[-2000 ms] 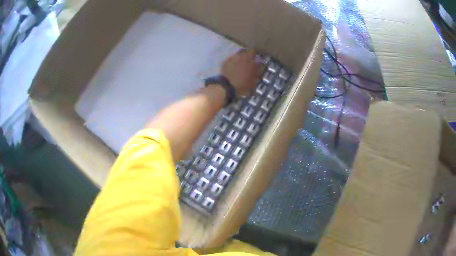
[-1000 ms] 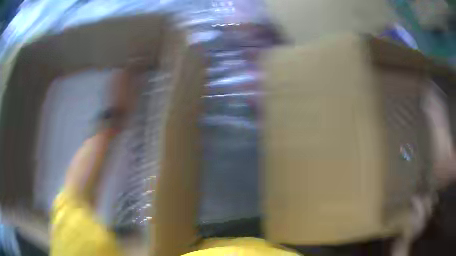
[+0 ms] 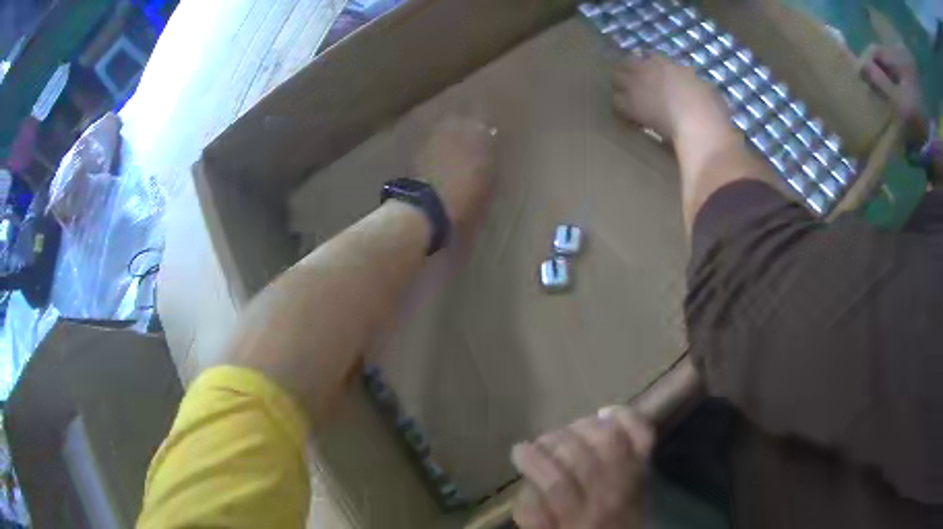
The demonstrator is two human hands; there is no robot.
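Observation:
The large brown carton (image 3: 248, 150) stands open, with a flat brown floor (image 3: 610, 320). My left hand (image 3: 460, 170), blurred, is low inside it at the left, below a black wristband and yellow sleeve. A tiny bright spot shows at its fingertips; whether it holds a part cannot be told. Silvery parts (image 3: 760, 103) stand in tight rows along the far right side. Two loose parts (image 3: 560, 258) lie mid-floor, and a short row (image 3: 414, 434) runs along the lower left wall. My right hand is not identifiable.
Another person's dark brown sleeve (image 3: 807, 300) reaches in from the right, that hand (image 3: 646, 93) beside the rows. A bare hand (image 3: 584, 465), seemingly not mine, grips the near edge. Another hand (image 3: 894, 78) is at the top right corner. Clear plastic (image 3: 93, 232) lies left.
The view has swung right, from the smaller carton to the larger one. My left hand has moved out of the smaller carton and into the larger one.

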